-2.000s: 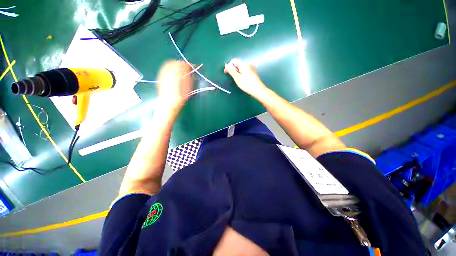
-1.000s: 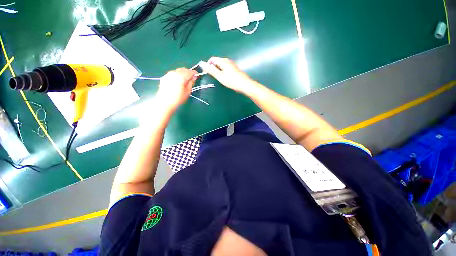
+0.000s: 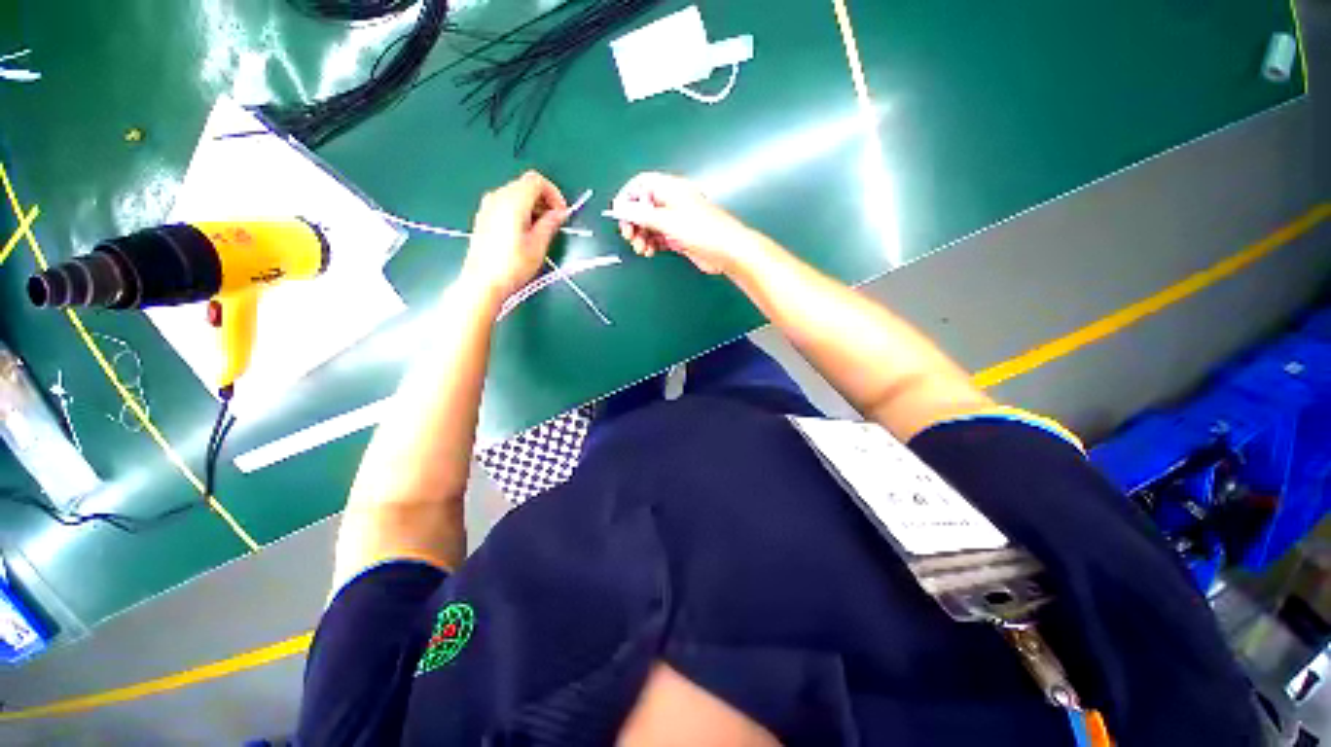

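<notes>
My left hand (image 3: 514, 237) is over the green bench, its fingertips closed on a thin white strip (image 3: 580, 204) whose short end sticks out. My right hand (image 3: 672, 222) is just to the right, a small gap away. Its thumb and fingers pinch a small white end that points toward the left hand; its full shape is hidden. Loose thin white strips (image 3: 587, 266) lie below and beside my left hand. One long strip (image 3: 423, 226) runs from the paper toward that hand.
A yellow heat gun (image 3: 270, 251) lies on white paper (image 3: 343, 314) at left. Black cables (image 3: 562, 56) lie beyond the hands, near a white block (image 3: 660, 56). A small white roll (image 3: 1279, 57) stands far right. A flat white strip (image 3: 314, 435) lies near the front edge. Blue crates (image 3: 1241, 438) are at right.
The long curved strip lying across the bench at first is no longer there. My hands came together, then moved apart slightly, each with a white end at its fingertips.
</notes>
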